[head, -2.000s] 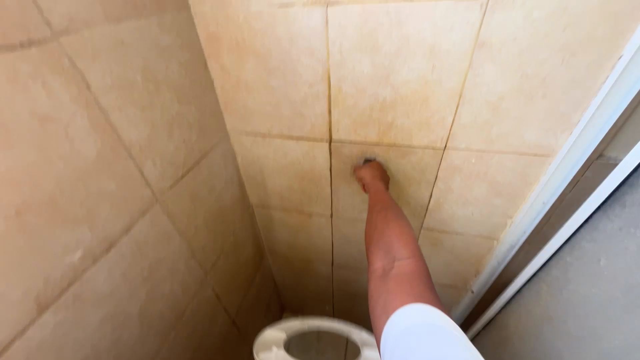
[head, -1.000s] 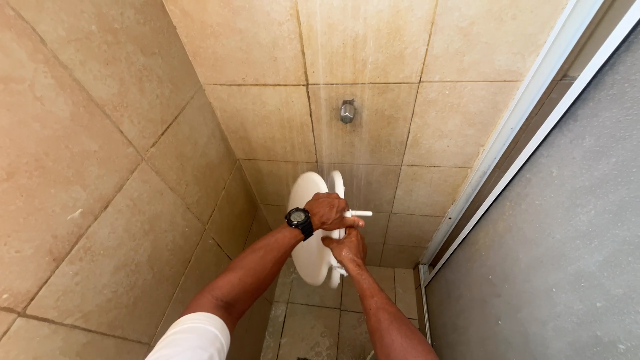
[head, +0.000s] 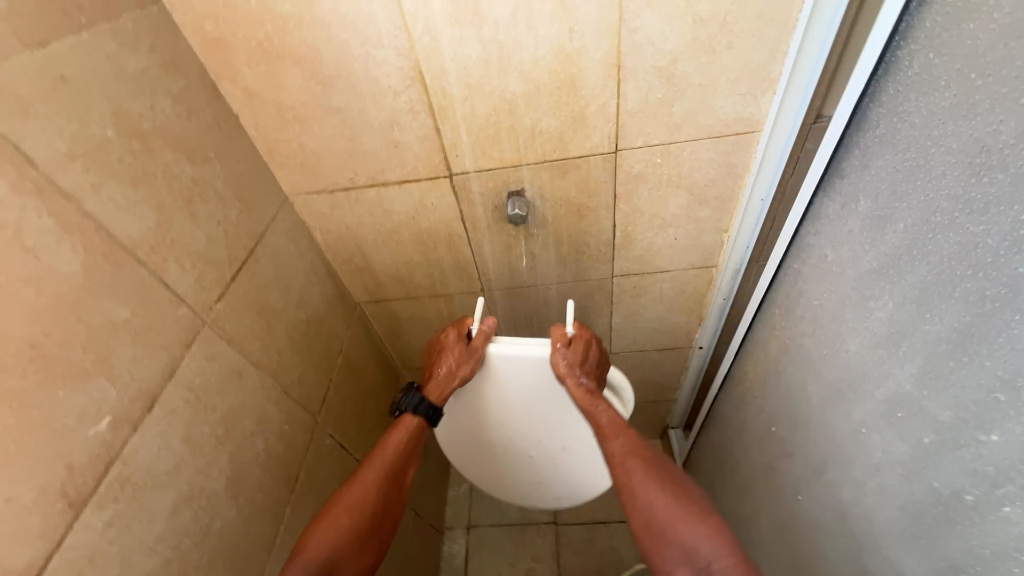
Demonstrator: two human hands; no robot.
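Observation:
A white plastic toilet seat with its lid is held between my two hands, with the lid's broad face toward me. My left hand, with a black watch on its wrist, grips the hinge end at the left. At the right of that end, my right hand has hold of it. Two white hinge bolts stick up beside my fingers. Part of the seat ring shows behind the lid at the right. Beyond my hands, a chrome tap knob projects from the wall, with water streaking down around it.
Beige tiled walls rise ahead and on the left. At the right stands a grey, wet shower panel with a white metal frame. Floor tiles show below the lid.
Two seconds ago one hand was at the tap knob. Both hands were on the seat a second ago, when it was edge-on; it has since turned its lid toward me. Water now runs down the wall.

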